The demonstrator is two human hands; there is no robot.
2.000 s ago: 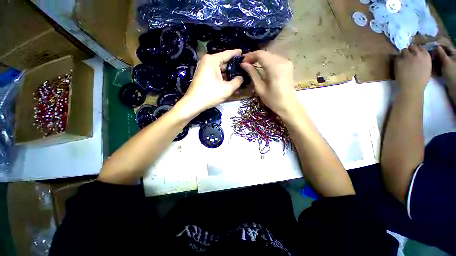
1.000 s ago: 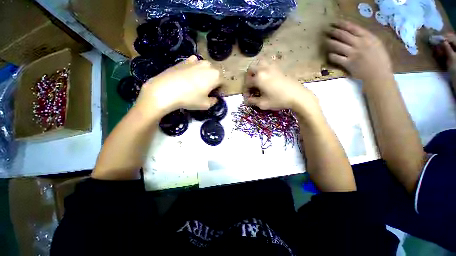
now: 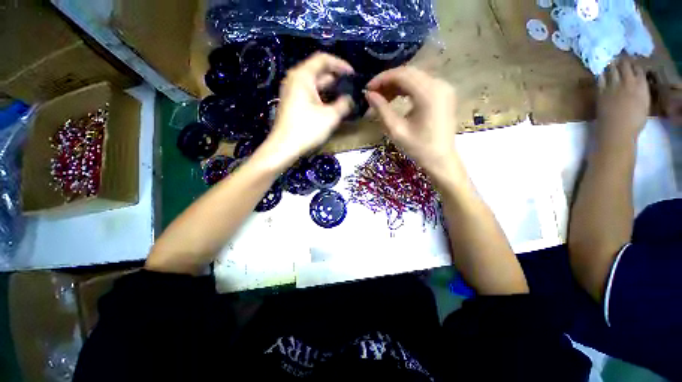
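Note:
My left hand (image 3: pixel 306 108) holds a round black plastic housing (image 3: pixel 345 91) above the cardboard, its outline blurred. My right hand (image 3: pixel 411 108) is close to the housing's right side with thumb and index finger pinched together; whether a small part is between them is too blurred to tell. A tangled pile of red and black wired components (image 3: pixel 392 186) lies on the white sheet below my right hand. Several black housings are heaped behind and left of my left wrist, and one housing (image 3: pixel 328 208) lies singly on the white sheet, its holed face up.
A shiny clear bag of housings (image 3: pixel 321 21) lies behind the heap. An open cardboard box (image 3: pixel 120 149) of red and silvery parts stands at left. White plastic discs (image 3: pixel 598 33) are piled at upper right. A neighbouring person's arm (image 3: pixel 609 186) reaches over the right side of the sheet.
My hands have risen from the sheet and wire pile to above the cardboard, and a housing now shows in my left hand. The neighbour's hand has moved right to the white discs.

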